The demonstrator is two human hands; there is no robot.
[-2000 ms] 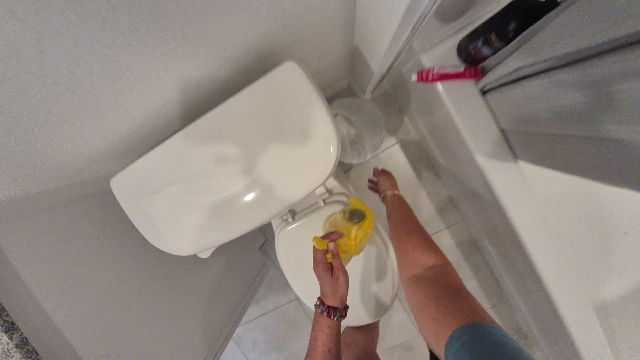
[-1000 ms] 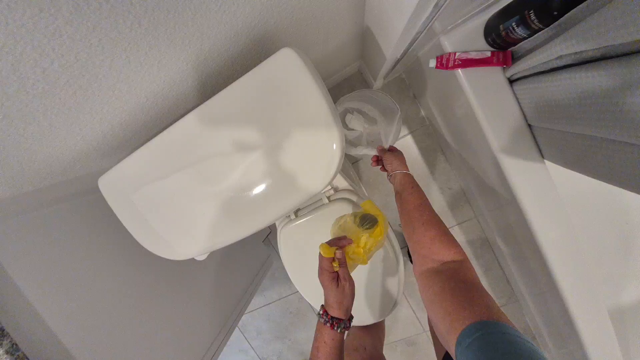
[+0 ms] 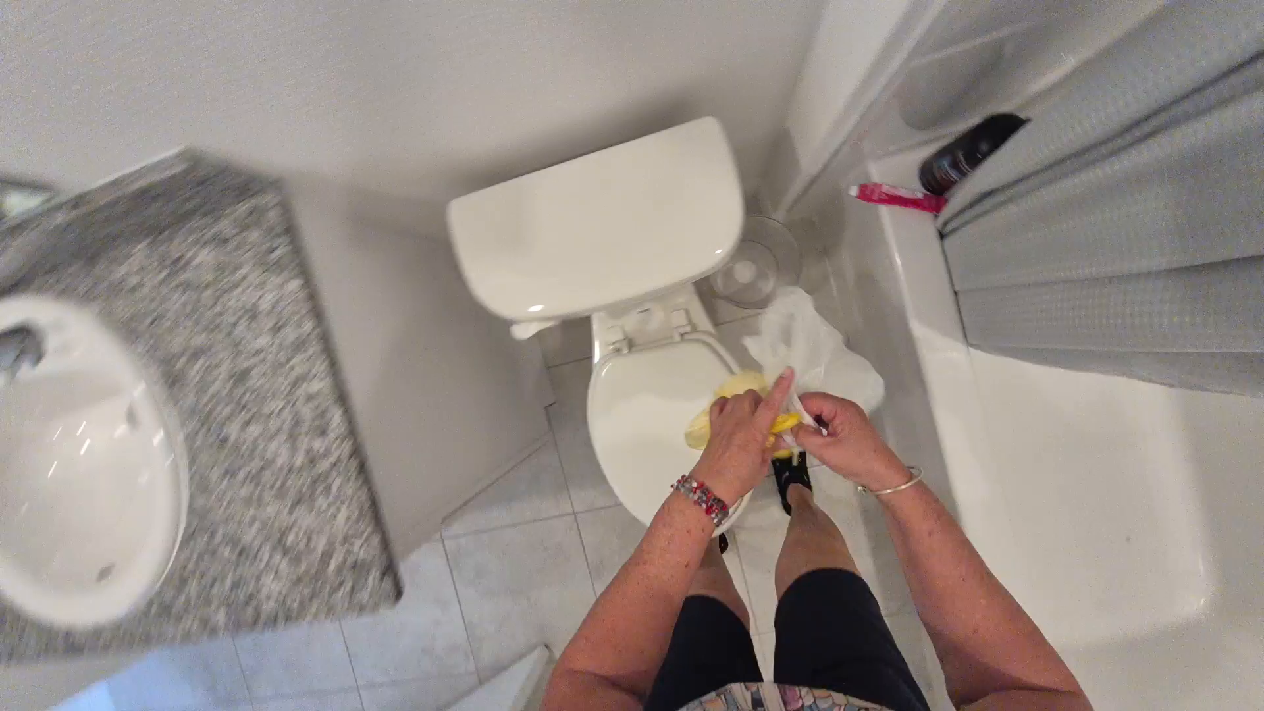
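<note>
My left hand (image 3: 739,434), with a beaded bracelet, grips a thin yellow plastic bag (image 3: 699,429) above the closed toilet lid (image 3: 647,410). Close against it, my right hand (image 3: 839,434) pinches the gathered top of a white translucent plastic bag (image 3: 825,360), which hangs out to the right of the toilet. Both hands meet where the two bags come together, and my fingers partly hide that spot. What the yellow bag contains cannot be seen now.
A clear round wastebasket (image 3: 758,267) stands beside the toilet tank (image 3: 602,217). On the bathtub rim (image 3: 913,286) lie a pink tube (image 3: 897,197) and a dark bottle (image 3: 968,153), by a gray shower curtain (image 3: 1116,217). A granite counter (image 3: 267,425) with a sink is at left.
My right hand has gone from the wastebasket to beside my left, bringing the white bag, which was at the wastebasket a second ago. The view has shifted left, showing the sink.
</note>
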